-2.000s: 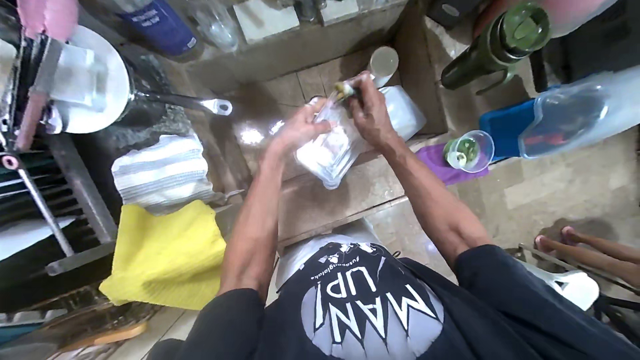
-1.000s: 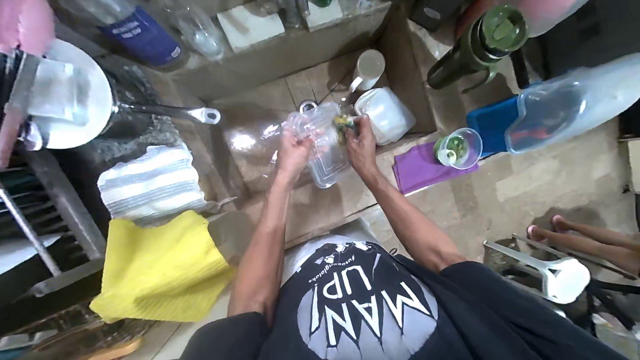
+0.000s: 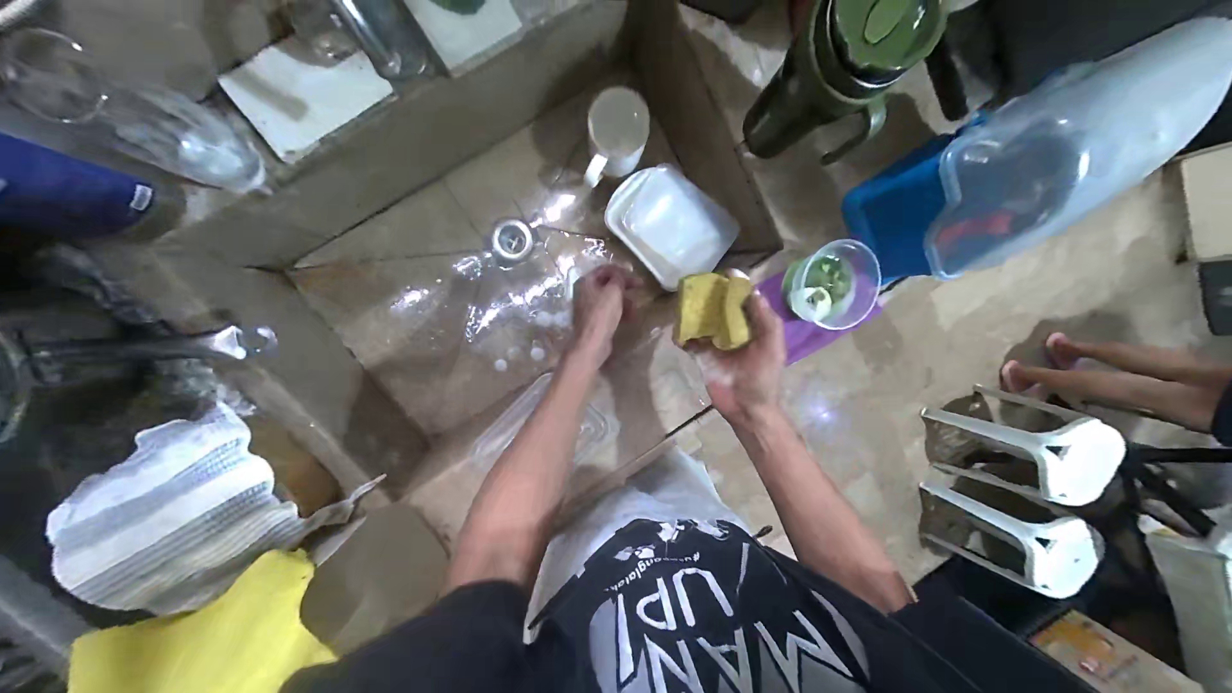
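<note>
My right hand [image 3: 746, 361] grips a folded yellow sponge [image 3: 713, 311] over the near right edge of the tiled sink basin. To its left, my left hand [image 3: 604, 300] is lowered over the basin with curled fingers; whether it holds anything is not clear. A clear plastic container [image 3: 515, 423] lies under my left forearm, partly hidden by it. White plastic containers [image 3: 671, 226] stand together at the basin's right side, beside a white mug [image 3: 618, 130]. Wet shine and suds surround the metal drain [image 3: 512, 241].
Right of the basin are a clear cup [image 3: 835, 284] on a purple cloth [image 3: 804, 337], a blue container [image 3: 900, 202] and a green tumbler [image 3: 818, 77]. A striped cloth [image 3: 183, 510] and yellow cloth [image 3: 207, 635] lie left. Another person's legs [image 3: 1136, 371] show beyond white stool-like frames [image 3: 1068, 462].
The clear plastic container has left my hands and lies at the basin's near side. My right hand has moved right with the sponge, apart from my left hand.
</note>
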